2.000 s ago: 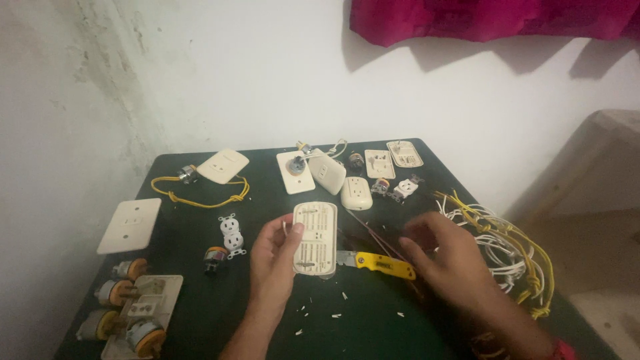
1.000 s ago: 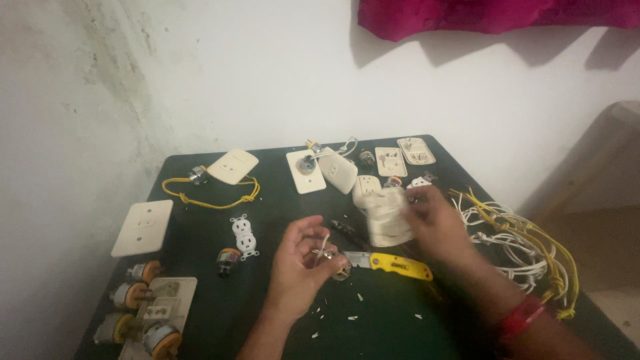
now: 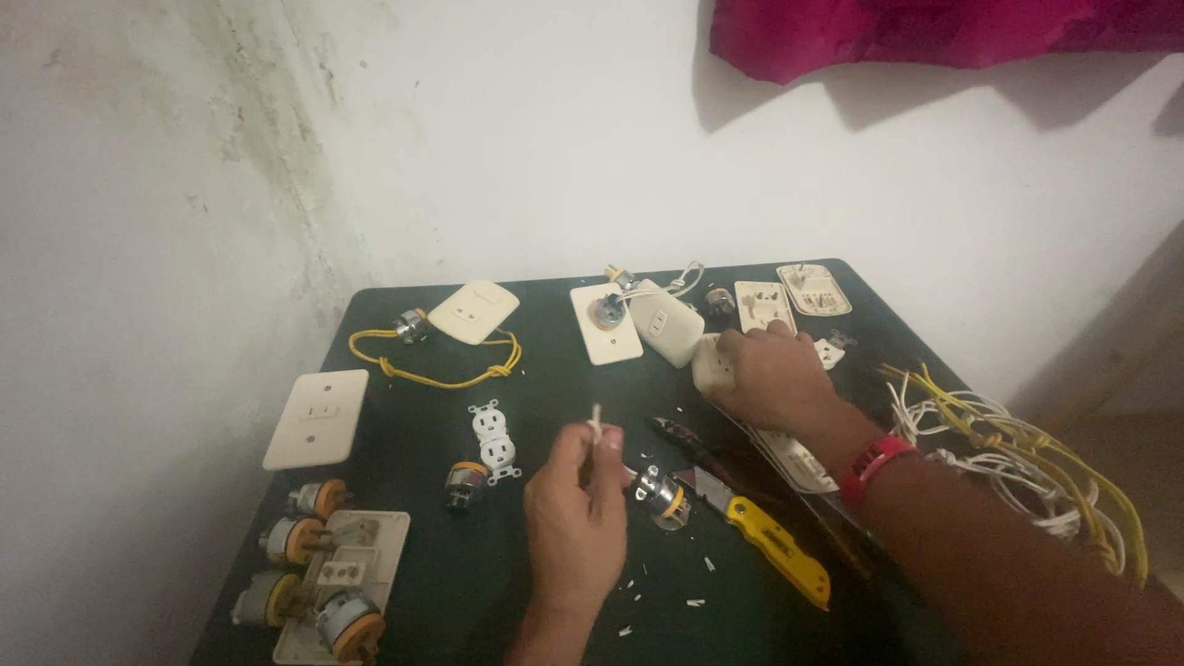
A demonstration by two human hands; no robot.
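My left hand (image 3: 578,509) pinches the end of a short white wire (image 3: 597,421) between thumb and forefinger. Beside it lies a metal electrical plug (image 3: 661,497) with an orange band, where the wire seems to lead. My right hand (image 3: 782,375) reaches down over a cream outlet housing (image 3: 712,363); its fingertips are hidden, so its hold cannot be told. Under the right wrist lies a cream outlet cover (image 3: 800,462). A yellow utility knife (image 3: 777,550) with its blade out and dark-jawed pliers (image 3: 680,435) lie between the hands.
Yellow and white wires (image 3: 1027,462) lie tangled at the right. A white duplex receptacle (image 3: 493,442), a dark-ended plug (image 3: 465,486) and several plugs on a cream plate (image 3: 393,564) are at the left. A yellow wire loop (image 3: 444,379) and outlet plates (image 3: 606,347) lie farther back.
The cream cover held in my left hand two seconds ago, then by my right hand, now lies under my right wrist. My left hand has since taken the white wire's end.
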